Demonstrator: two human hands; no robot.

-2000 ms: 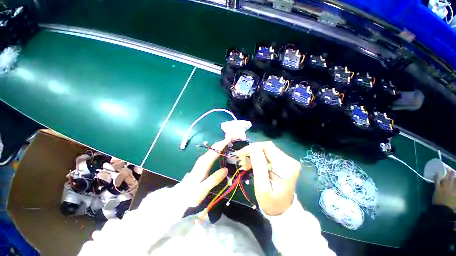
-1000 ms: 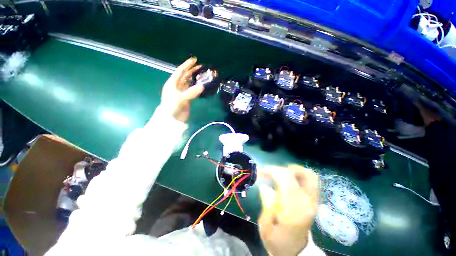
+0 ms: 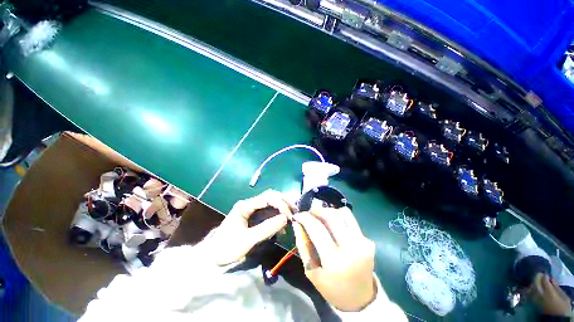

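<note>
The white-and-black camera housing (image 3: 318,177) lies on the green bench, its white bracket away from me and its tail cable (image 3: 277,155) curving left. My left hand (image 3: 248,227) curls round a dark item, apparently a head module, mostly hidden by the fingers. My right hand (image 3: 337,255) is in front of the housing and partly covers its open end. It pinches a thin wire, and both hands' fingertips meet there. Red and orange wires (image 3: 283,263) run down below the hands. The plug ends are too small to tell.
Rows of black head modules (image 3: 406,146) with circuit boards stand beyond the housing. A whitish tangled heap (image 3: 437,267) lies right. A cardboard box (image 3: 47,226) of housings is lower left. Another person's hand (image 3: 547,295) is at the right edge by a housing. Blue bins (image 3: 503,38) are upper right.
My left hand has come back from beside the modules' left end to the front of the housing. My right hand has moved to meet it at the wires. Another person's hand has reappeared at right.
</note>
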